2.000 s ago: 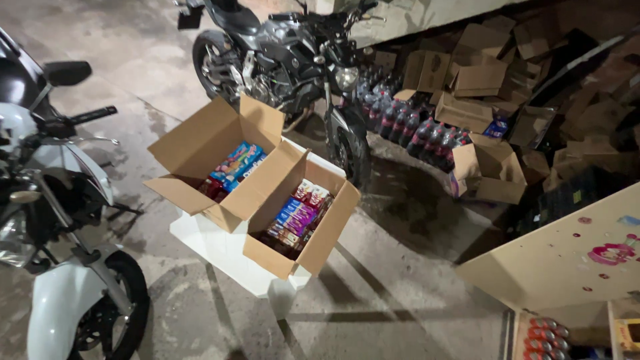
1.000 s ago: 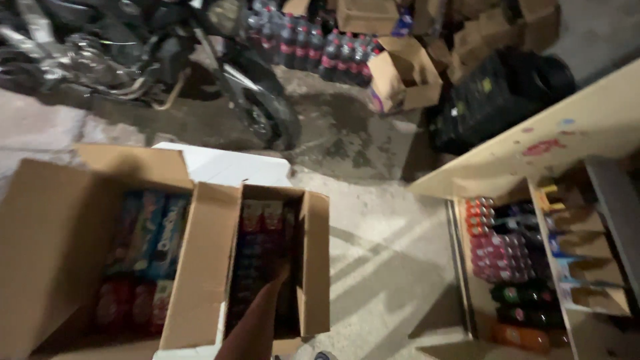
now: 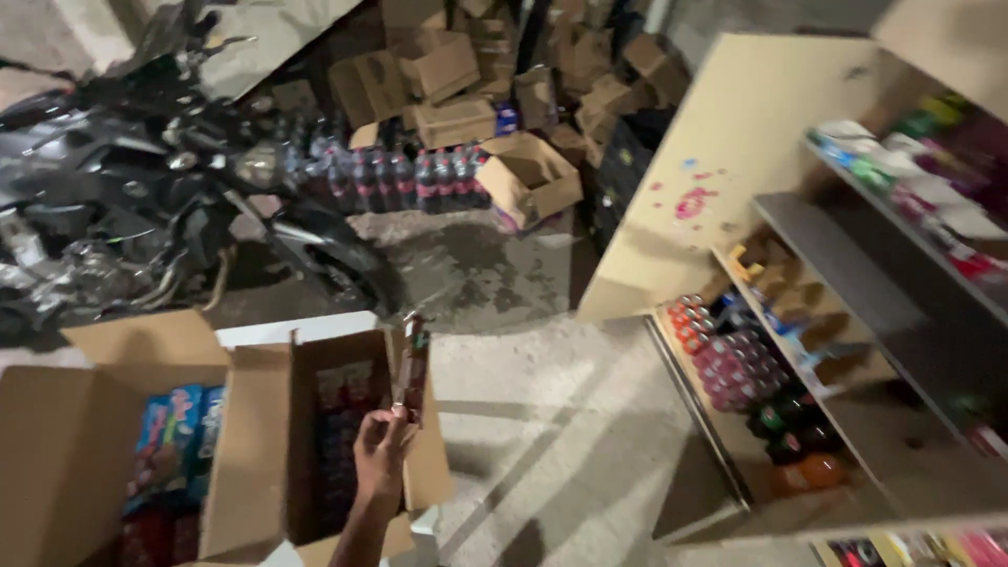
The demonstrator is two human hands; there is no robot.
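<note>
My left hand pinches one end of a slim, dark, shiny packet, which stands up from the fingers over the right side of an open cardboard box. Dark packets lie in that box, mostly in shadow. To its left, a second open cardboard box holds blue snack packets and red ones below them. Both boxes rest on a white surface. My right hand is not in view.
A black motorcycle stands behind the boxes. Bottles and empty cartons are piled farther back. At right, an open cabinet holds cans, bottles and packets; its door bears stickers.
My left hand has come up out of the right-hand box, where it reached in a second ago, and now holds a packet. The view has swung toward the cabinet.
</note>
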